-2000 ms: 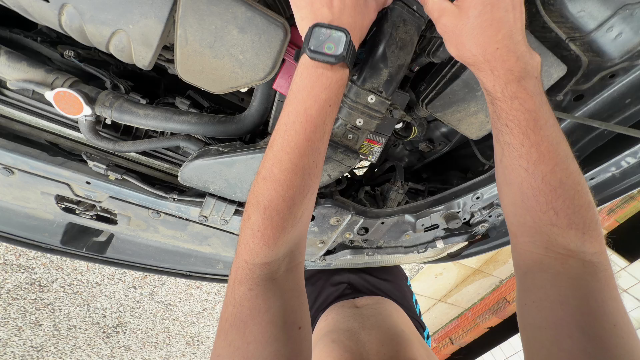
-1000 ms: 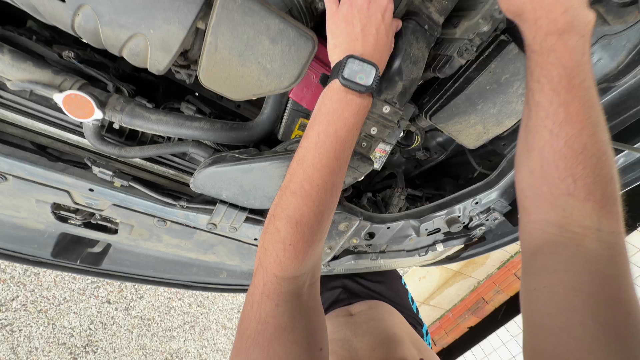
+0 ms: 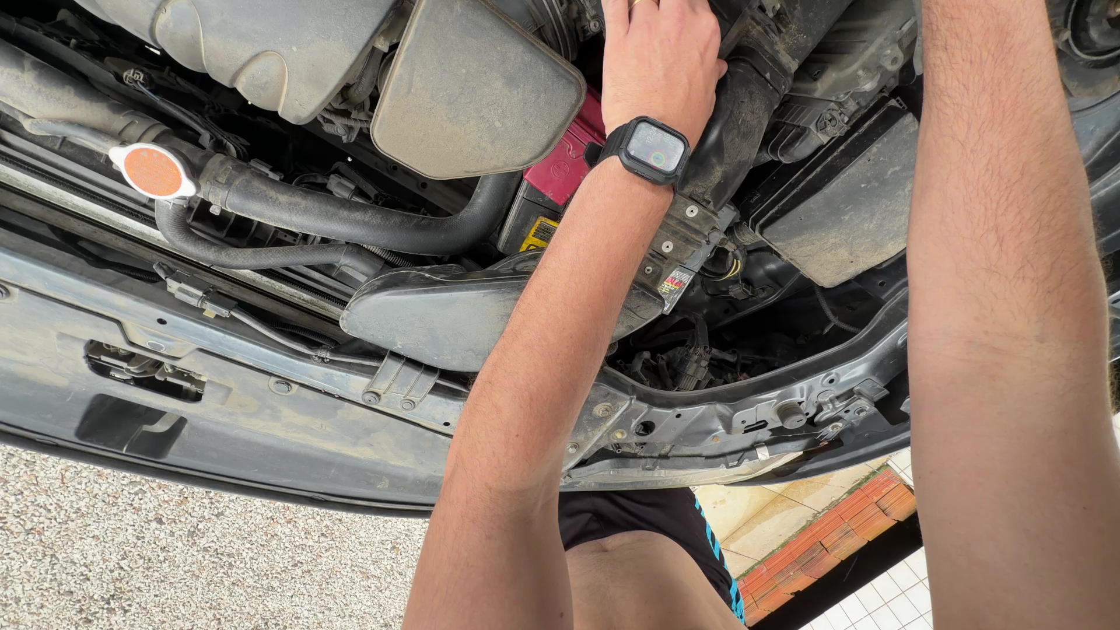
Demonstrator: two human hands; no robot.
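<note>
In the head view I see a car's open engine bay. My left hand [image 3: 662,66], with a black smartwatch [image 3: 652,149] on its wrist, reaches in at the top centre beside a dusty black plastic duct [image 3: 731,131]. Its fingertips are cut off by the top edge, so what it touches is hidden. Below it lies the battery's red cover [image 3: 567,164]. My right forearm runs up the right side, and that hand is beyond the frame. A dusty air box [image 3: 477,92] is left of my left hand.
A radiator cap [image 3: 153,171] and a thick rubber hose [image 3: 350,219] lie at left. A black plastic air intake [image 3: 437,317] sits behind the metal front crossmember [image 3: 262,372]. At right is a black plastic box [image 3: 844,206]. Gravel [image 3: 219,560] shows below the bumper.
Two seconds ago both hands were close together near the duct at the top. My right hand has since moved right and out of view. The view has shifted somewhat.
</note>
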